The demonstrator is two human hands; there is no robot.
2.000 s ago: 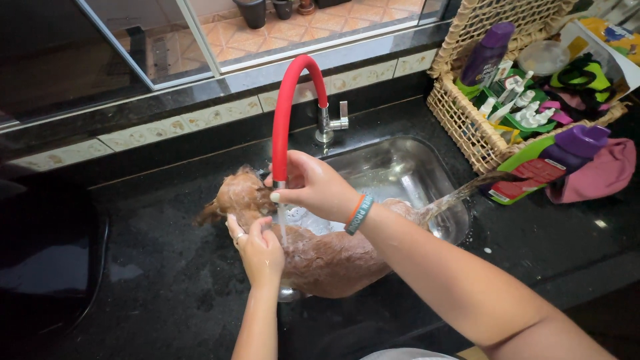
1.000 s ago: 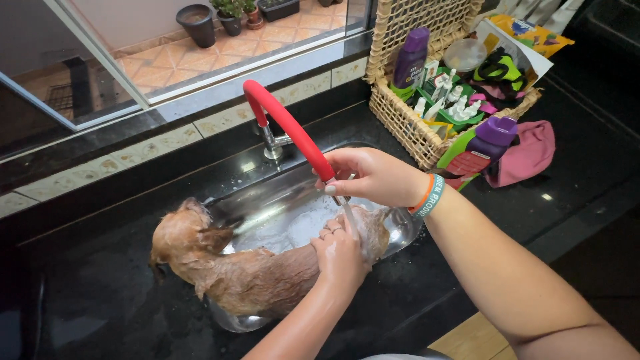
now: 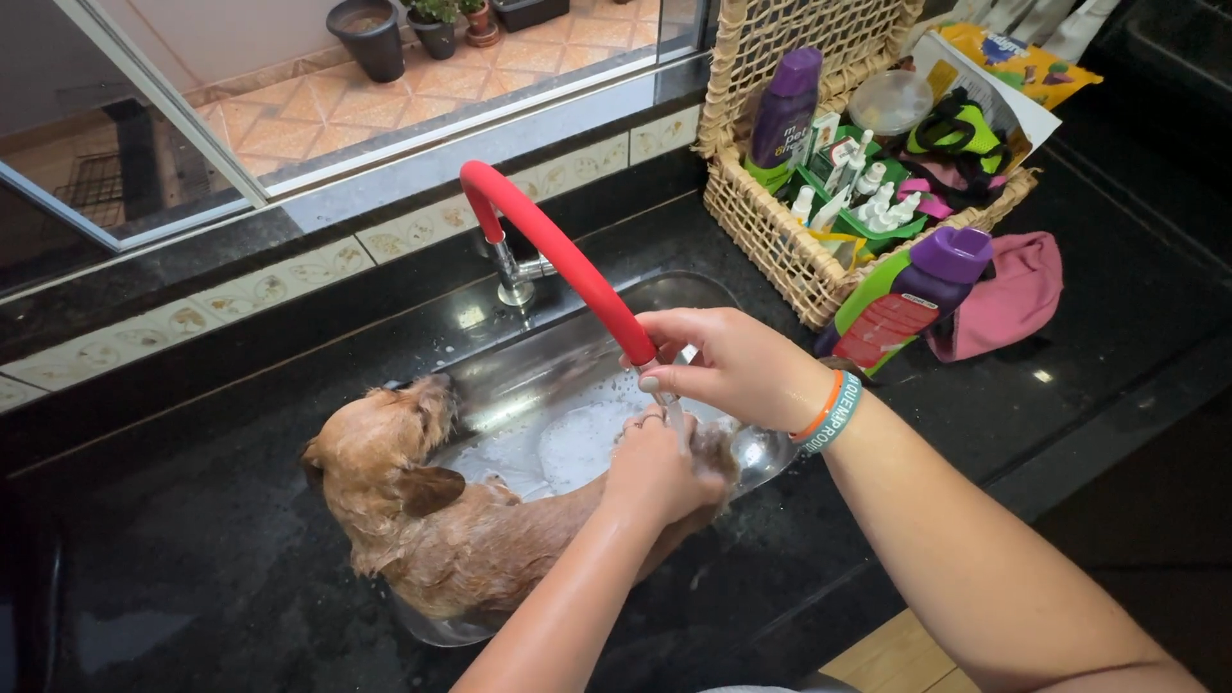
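A small wet brown dog [image 3: 481,549] stands in a stainless steel sink [image 3: 520,361], its head at the left rim and its rump at the right. My right hand [image 3: 722,366] holds the end of the bent red flexible faucet spout [image 3: 568,260] between thumb and fingers. Water runs from the tip over my left hand [image 3: 659,472], which rests on the dog's hindquarters; its fingers are partly hidden, and whether they grip the fur is unclear. White suds [image 3: 582,443] lie in the bottom of the sink. The metal faucet base [image 3: 515,284] rises behind the sink.
An open wicker basket [image 3: 770,265] with bottles, a green tray and a harness stands at the back right. Beside it are a purple-capped bottle [image 3: 905,298] and a pink cloth [image 3: 1011,294]. Black stone counter [image 3: 192,539] surrounds the sink; a window frame [image 3: 337,197] runs behind.
Two seconds ago both hands and the spout's end were by the dog's head and neck; now they are over its hindquarters. The dog's head has turned toward the back of the sink since one second ago.
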